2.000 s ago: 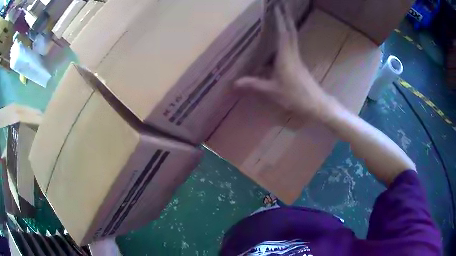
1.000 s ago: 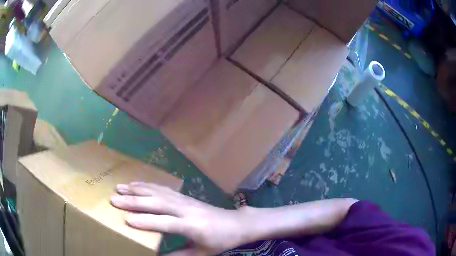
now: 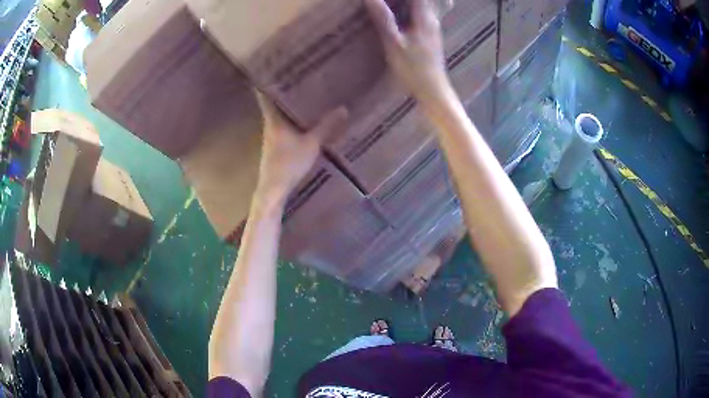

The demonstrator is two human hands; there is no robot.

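Note:
A brown carton (image 3: pixel 311 58) with dark printed bands sits high on the stack, held between my two hands. My left hand (image 3: pixel 289 148) is at its lower left corner, fingers partly hidden behind the edge. My right hand (image 3: pixel 412 50) is against its right side, near the top of the picture. Another carton (image 3: pixel 163 85) stands to its left. The pallet load (image 3: pixel 342 225) below has cartons under clear stretch film, and a bit of pallet (image 3: pixel 424 274) shows at its foot.
A stretch film roll (image 3: pixel 577 151) stands on the green floor at right, beside a dark cable and a yellow-black line. A blue machine (image 3: pixel 649 43) is at upper right. An open carton (image 3: pixel 66 175) is at left, dark ridged cardboard (image 3: pixel 85 334) at lower left. My feet show below.
My right hand has moved from the carton at lower left up to the stack. My left hand has come into view. Both now hold a carton on the stack, and more of the wrapped load shows.

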